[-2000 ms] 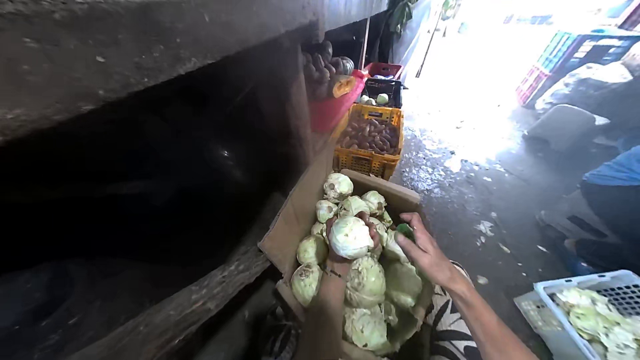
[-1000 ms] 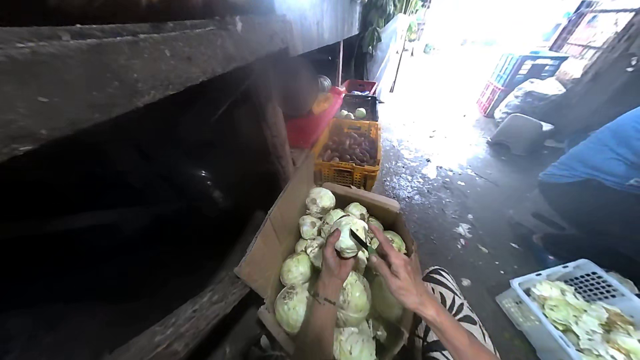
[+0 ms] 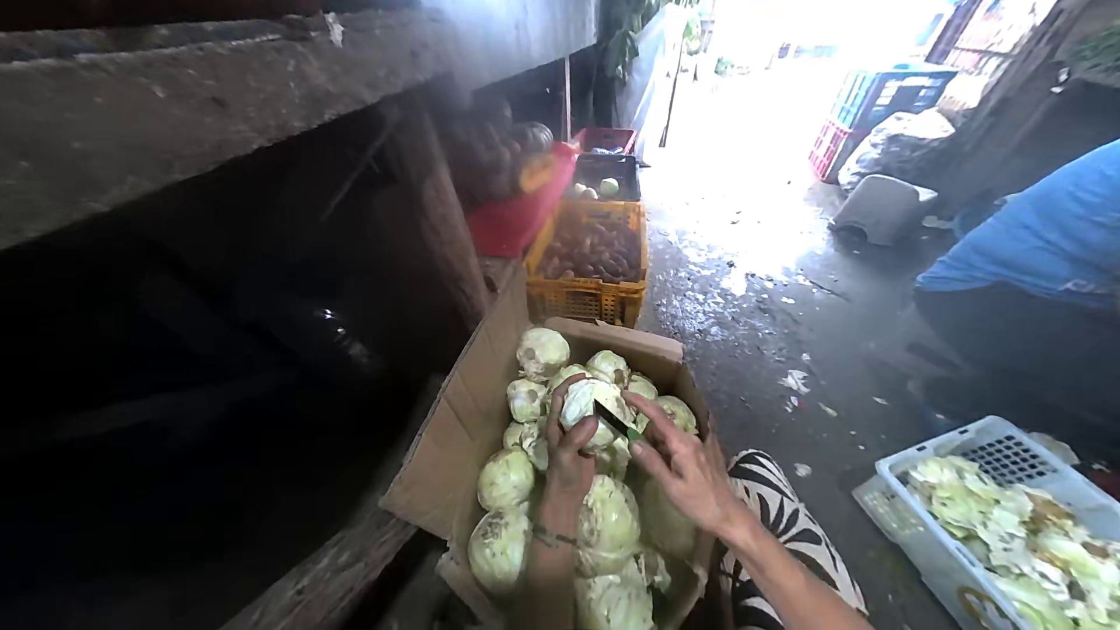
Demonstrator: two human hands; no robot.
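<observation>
A pale cabbage head (image 3: 586, 401) rests in my left hand (image 3: 569, 451), its fingers curled round the left side and underside. My right hand (image 3: 687, 464) grips a small knife (image 3: 618, 421) with a dark blade and a green handle. The blade lies against the front of that cabbage, and my right fingertips are by its right side. Below both hands stands an open cardboard box (image 3: 455, 416) holding several more cabbages, some partly hidden behind my forearms.
Ahead stands a yellow crate (image 3: 586, 302) of brown produce, with black and red crates beyond. A white crate (image 3: 932, 516) of loose cabbage leaves sits at right, near a person in a blue shirt (image 3: 1032, 232). A concrete ledge (image 3: 219, 105) overhangs the left; leaf scraps lie on the wet floor.
Two seconds ago my right hand was farther from the held cabbage; now the knife blade is against it. The view has shifted somewhat.
</observation>
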